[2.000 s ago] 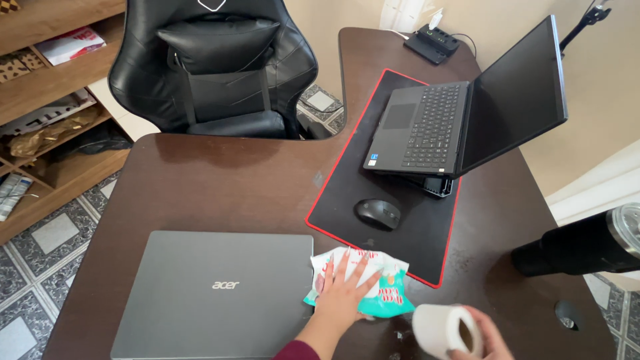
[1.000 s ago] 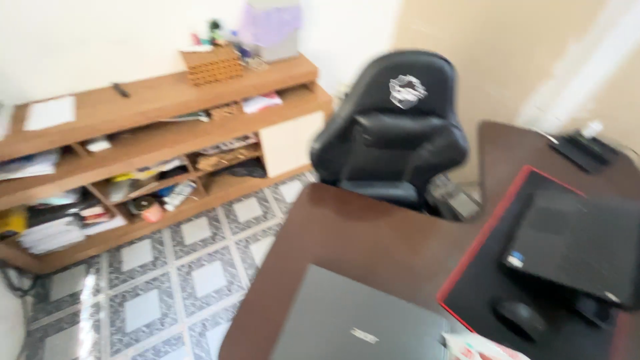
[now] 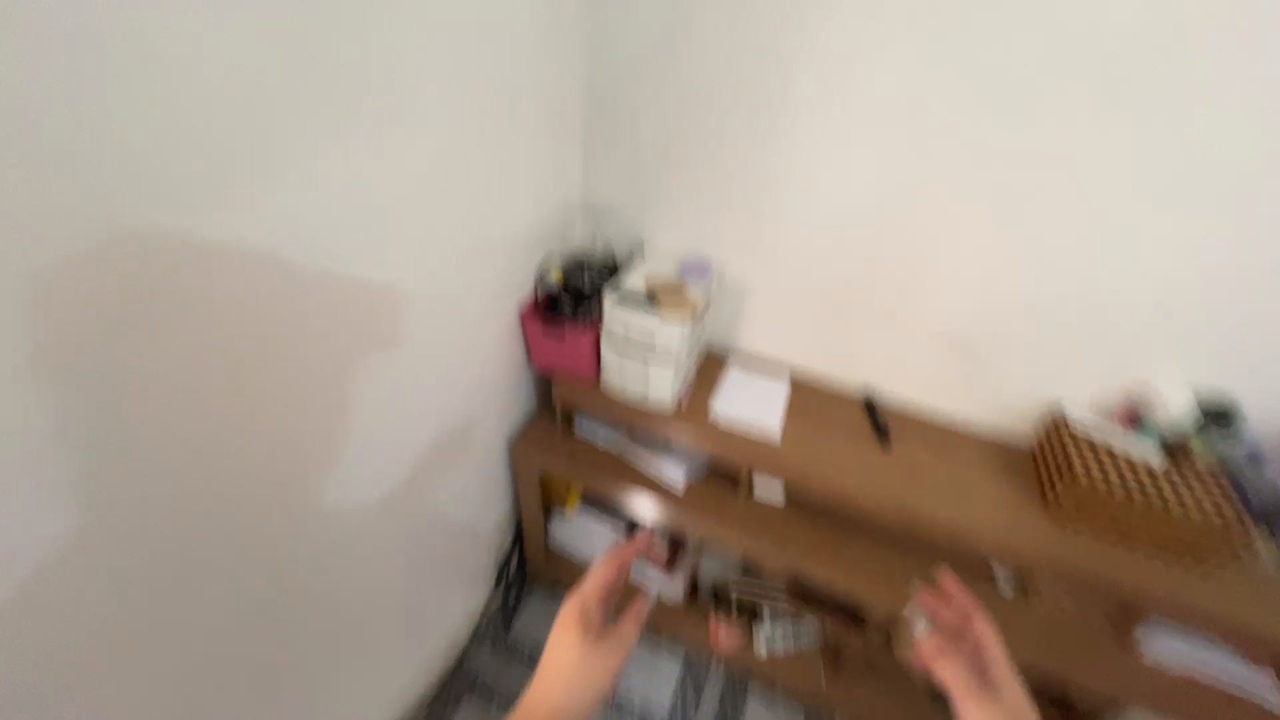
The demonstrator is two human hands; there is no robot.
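Both of my hands are raised in front of the wooden shelf unit (image 3: 870, 530), blurred by motion. My left hand (image 3: 597, 625) has its fingers apart and nothing visible in it; papers on a lower shelf lie behind it. My right hand (image 3: 955, 640), further right, has its fingers spread and slightly curled, with no object to be made out in it. On the unit's top stand a white box-like drawer stack (image 3: 650, 345), a pink box (image 3: 560, 340) with dark items in it, white paper (image 3: 750, 400), a dark slim object (image 3: 876, 420) and a woven basket (image 3: 1140, 490).
A plain wall (image 3: 250, 350) with a shadow on it fills the left side. Papers (image 3: 1205, 660) lie on a shelf at the lower right. Dark cables (image 3: 512, 570) hang by the unit's left end, above the patterned tile floor (image 3: 650, 680).
The view has swung far left from the desk to the shelf unit. My left hand was on the wipes packet and my right hand held a white roll two seconds ago; neither object shows now.
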